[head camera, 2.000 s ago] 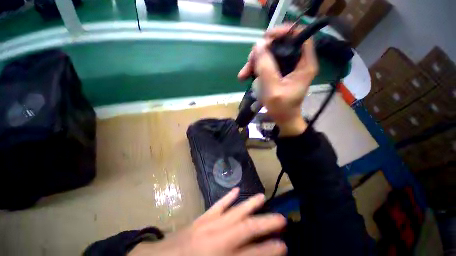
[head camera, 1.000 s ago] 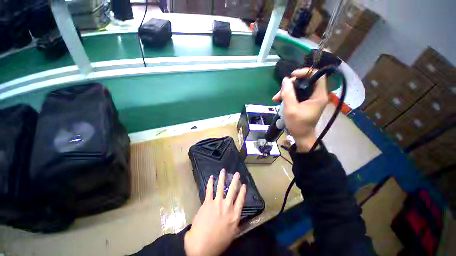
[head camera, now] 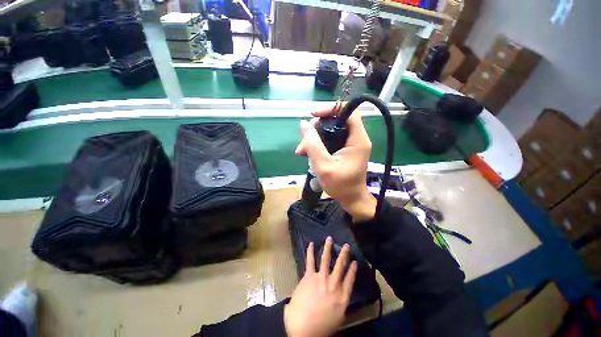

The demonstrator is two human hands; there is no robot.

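A black ribbed speaker cabinet lies on the cardboard-covered bench in front of me. My left hand lies flat on it with fingers spread, covering its cone. My right hand grips the upright black electric screwdriver from above. Its lower end is at the cabinet's far left corner; whether the tip touches a screw cannot be seen. A thick black cable loops from its top. The screw feeder is partly hidden behind my right wrist.
Stacked speaker cabinets stand at left. Pliers and a crumpled plastic bag lie at right. The green conveyor runs behind, carrying black cabinets, with an orange-red piece at its curved end. A silver spring hangs above. Cartons stand at right.
My right hand has brought the screwdriver left from the feeder to the cabinet's far end. My left hand came down onto the cabinet and stays there. The camera view has shifted, showing more of the line.
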